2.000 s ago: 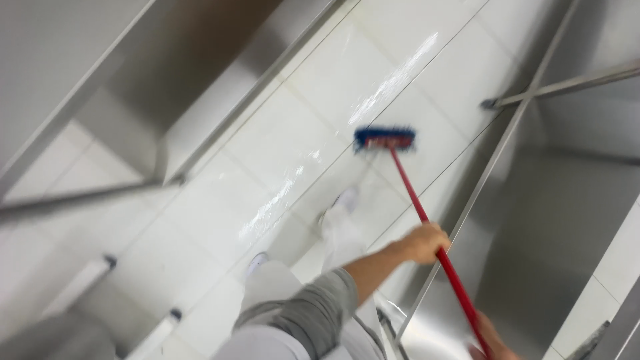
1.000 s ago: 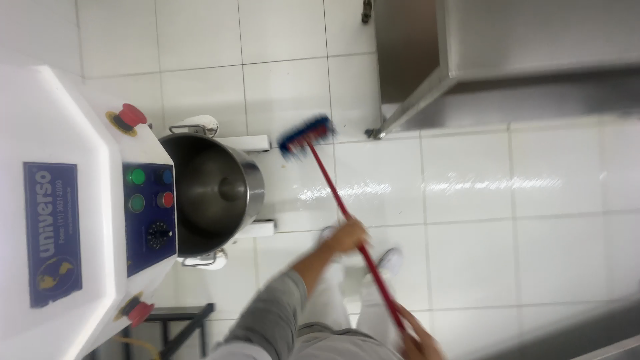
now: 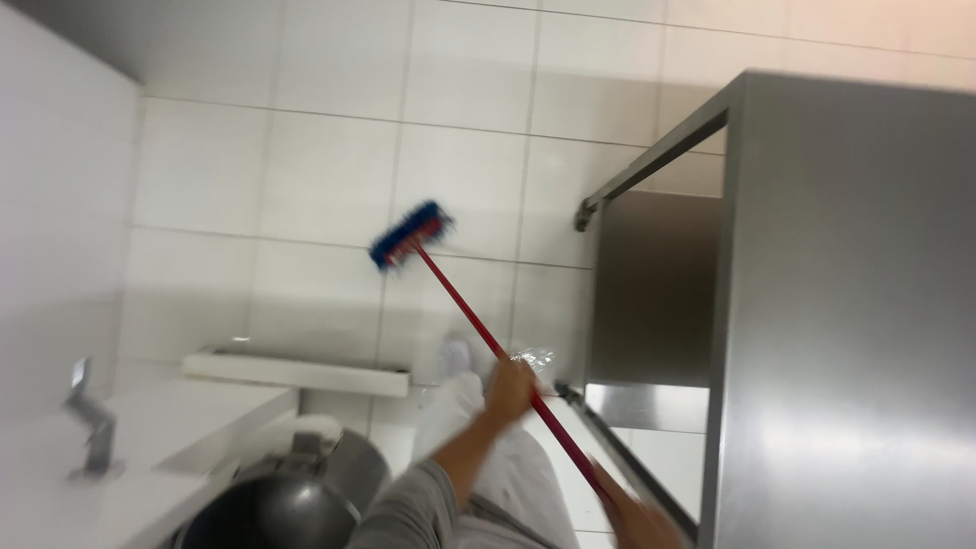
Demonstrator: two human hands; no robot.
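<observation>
A push broom with a red handle and blue bristles [image 3: 410,236] reaches out from me, its head on the white tiled floor [image 3: 328,175]. My left hand [image 3: 511,390] is closed around the middle of the handle, below a grey sleeve. Lower and farther right, my right hand [image 3: 640,518] grips the handle near its end; it is blurred and partly cut off by the frame's bottom edge. One of my white shoes [image 3: 455,357] shows beside the handle.
At right stands a stainless steel table [image 3: 846,305] with legs on casters. A white machine [image 3: 191,427] with a steel bowl [image 3: 274,515] is at lower left, its white base leg [image 3: 297,372] lying across the floor. A white wall [image 3: 61,191] rises at left.
The view has turned and shifted strongly. The broom head has moved onto the floor beyond the machine's base leg. Both hands still hold the handle.
</observation>
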